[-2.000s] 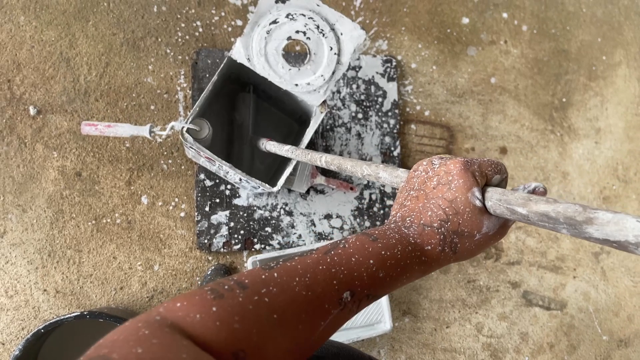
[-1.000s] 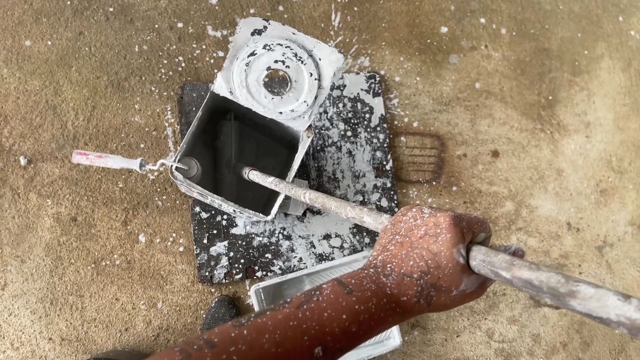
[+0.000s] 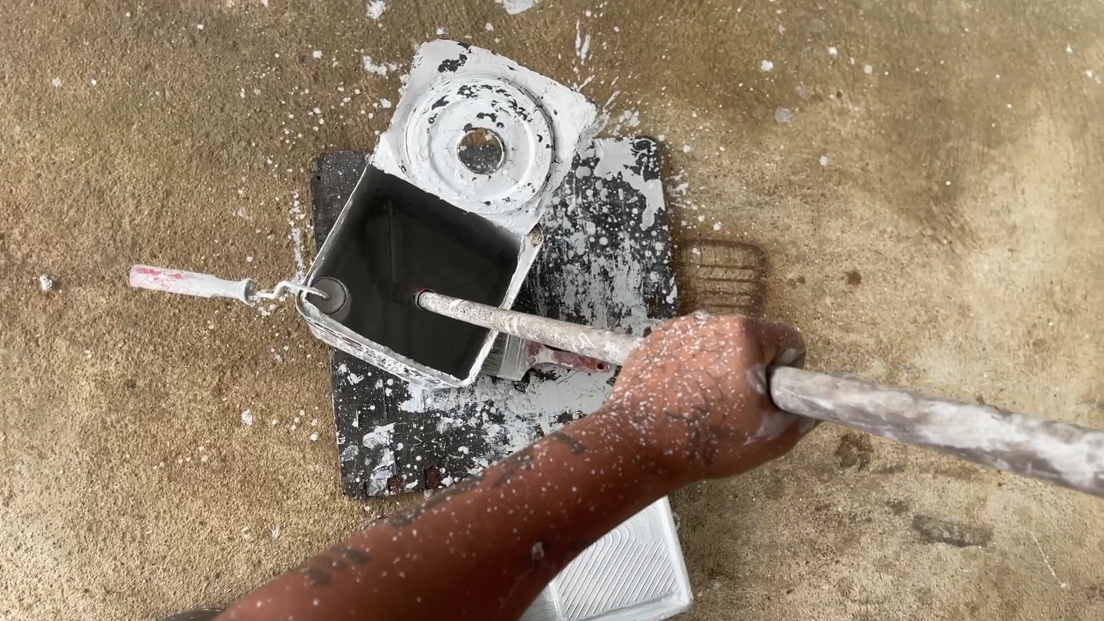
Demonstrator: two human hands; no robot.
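My left hand (image 3: 707, 392), flecked with white paint, is closed around a paint-smeared pole (image 3: 535, 332). The pole runs from the right edge down into an open square metal tin (image 3: 388, 354) left of the hand; its far end shows inside the dark interior. The white-coated lid (image 3: 517, 95) with a round hole is folded back from the tin. A small paint roller with a pale handle (image 3: 194, 283) hangs at the left corner, its round roller end (image 3: 329, 296) inside. A paintbrush (image 3: 565, 358) lies beside the tin, partly behind the pole. My right hand is not in view.
Under the tin lies a dark, paint-spattered board (image 3: 379, 431). A ribbed paint tray (image 3: 621, 565) sits below my forearm, partly hidden by it. The concrete floor (image 3: 906, 216) carries white splashes and a brown grid-shaped mark (image 3: 724, 276) right of the board.
My left hand stays closed on the pole, whose far end remains in the tin. The view has shifted, and the dark round container at the lower left has mostly left it.
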